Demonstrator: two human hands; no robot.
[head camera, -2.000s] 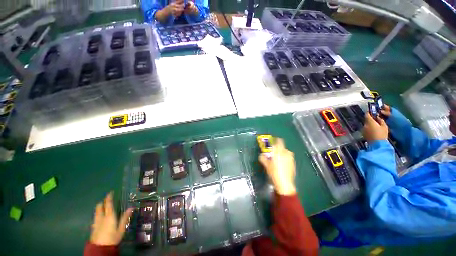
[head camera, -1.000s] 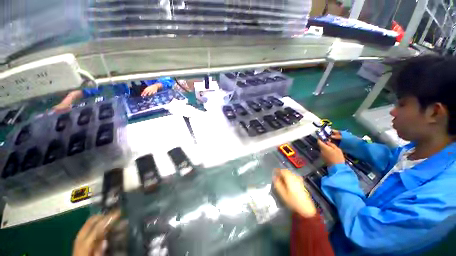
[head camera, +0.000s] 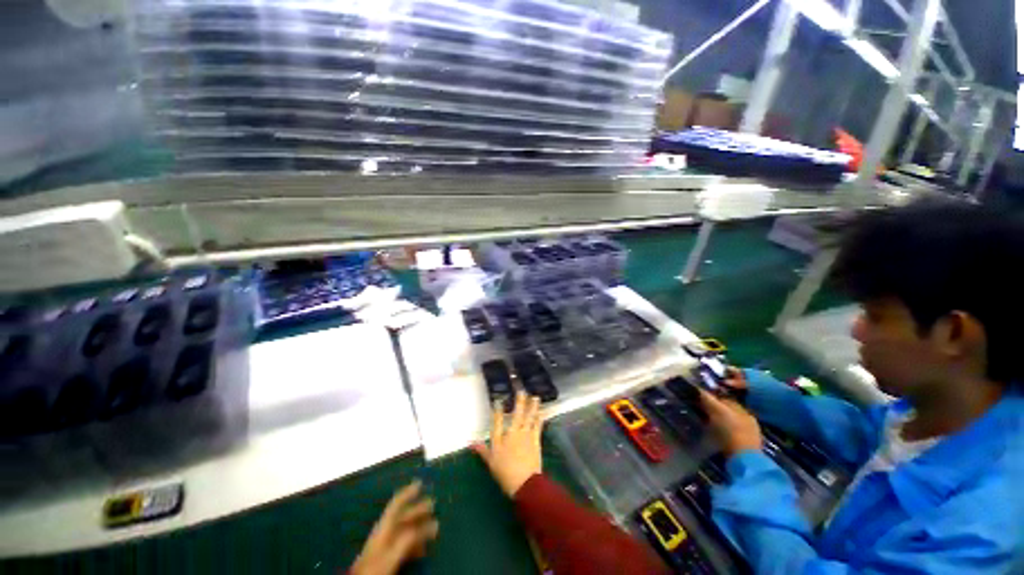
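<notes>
My right hand (head camera: 514, 447) reaches to the front edge of the clear tray stack (head camera: 606, 350), fingers spread, fingertips just below two black phones lying back up (head camera: 535, 376). It holds nothing visible. Several black phones sit in the left part of the top tray; its right pockets show no phones. My left hand (head camera: 400, 530) is blurred, low in the picture over the green bench (head camera: 337, 522). It looks open and empty. A yellow-framed keypad phone (head camera: 144, 505) lies on the white board (head camera: 326, 388) at the left.
Another stack of filled trays (head camera: 124, 393) stands at the left. On the right, a person in a blue smock (head camera: 820, 472) handles a phone over a tray with a red-framed phone (head camera: 637, 428) and a yellow-framed phone (head camera: 663, 526). Many clear trays (head camera: 416, 101) sit on the shelf above.
The tray from in front of me has left the near bench; a partly filled tray now tops the right stack. My hands have moved toward the middle, and the view has tilted up.
</notes>
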